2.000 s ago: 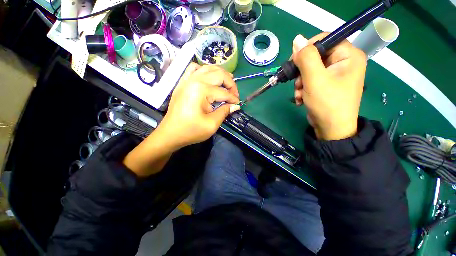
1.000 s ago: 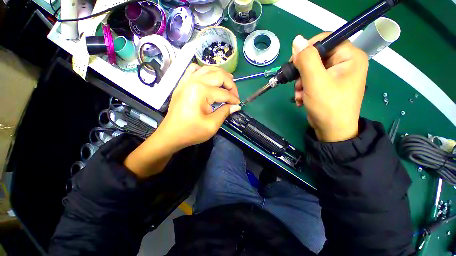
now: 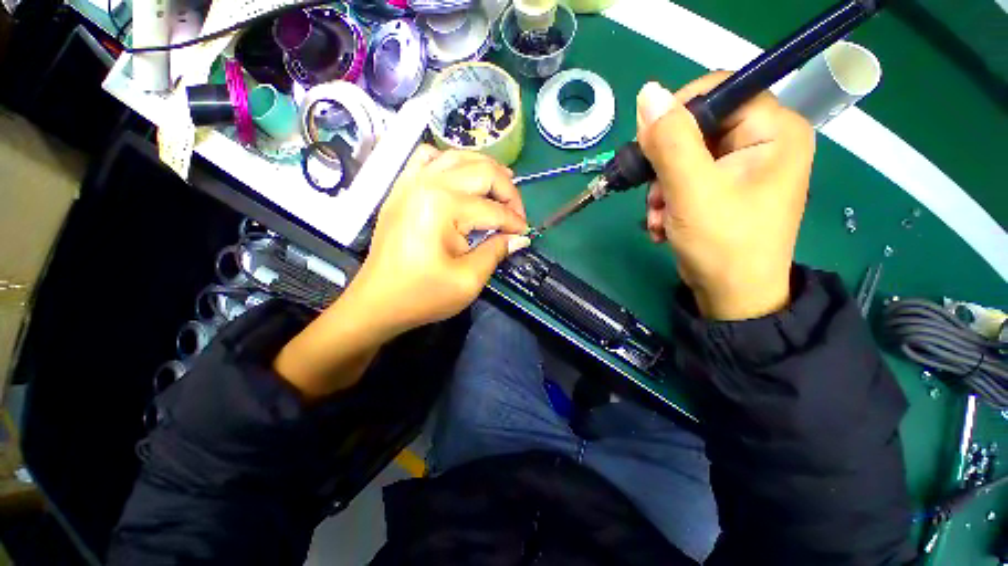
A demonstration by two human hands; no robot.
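My right hand [image 3: 730, 182] is closed around the black grip of a soldering iron [image 3: 774, 66]. The iron points down to the left, and its brownish tip is at my left fingertips. My left hand [image 3: 448, 227] pinches a tiny part at the upper end of a black ribbed handle frame [image 3: 586, 304]. My fingers hide most of that part and the frame's upper end. The frame lies slanted along the bench edge. A thin screwdriver with a green handle [image 3: 597, 163] lies just behind my left fingertips.
A screw cup [image 3: 508, 138], a clear cup [image 3: 539, 61] and a white end ring [image 3: 576, 107] are behind. A white tray [image 3: 343, 221] holds coloured rings. A pale tube [image 3: 846, 77], a coiled grey cord [image 3: 940, 343] and loose screws are right. A black crate [image 3: 88, 299] holds silver cylinders left.
The iron and my right hand have shifted very slightly. My left hand, the iron's tip and the handle frame stay in nearly the same place.
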